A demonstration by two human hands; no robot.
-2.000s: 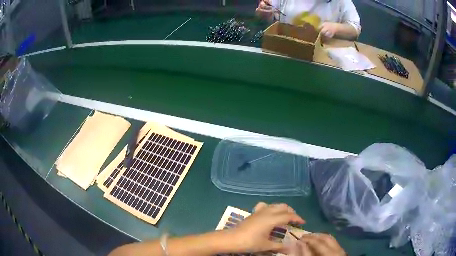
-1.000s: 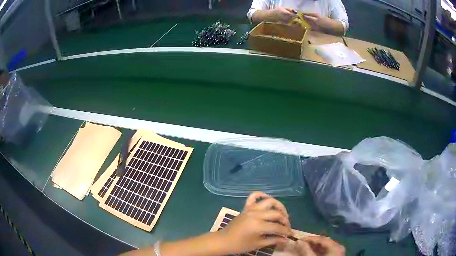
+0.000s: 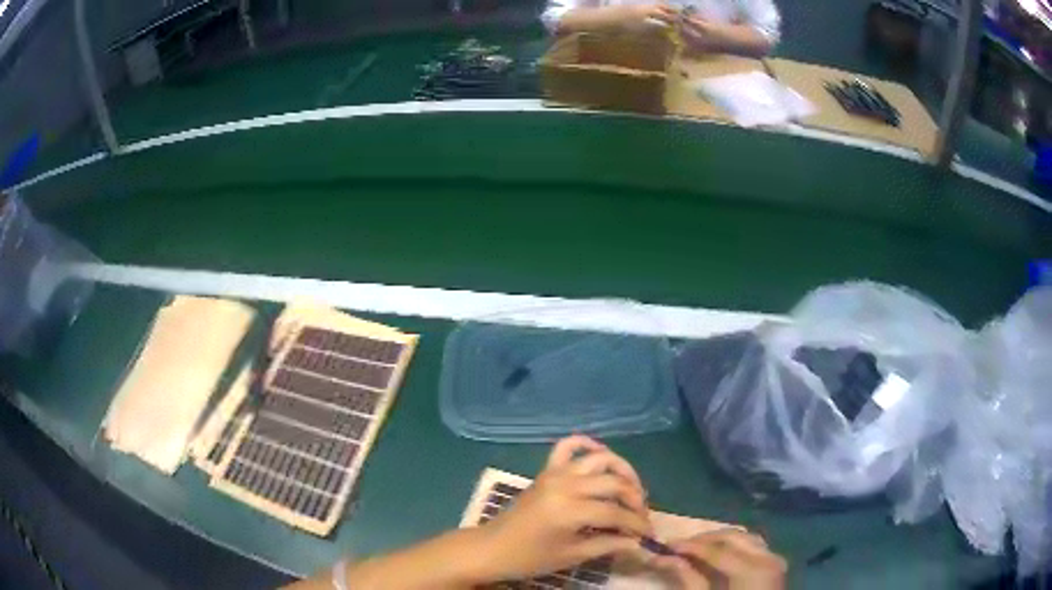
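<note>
My left hand and my right hand meet at the bottom of the view. Their fingertips are closed around a small dark part between them. The part is blurred and mostly hidden by the fingers. A tan backing sheet with black pads lies under my left hand; its middle is hidden. A bare tan-pinkish area of sheet shows between the hands. My right hand is partly cut off by the lower edge.
Spare pad sheets and a plain tan stack lie left. A clear tray holds a small dark piece. A clear bag of dark parts stands right. Across the green line, a person works behind a cardboard box.
The whole view has shifted, so bench items sit further left. Both hands stay together over the sheet, with the fingers slightly rearranged. The person opposite has brought both hands together.
</note>
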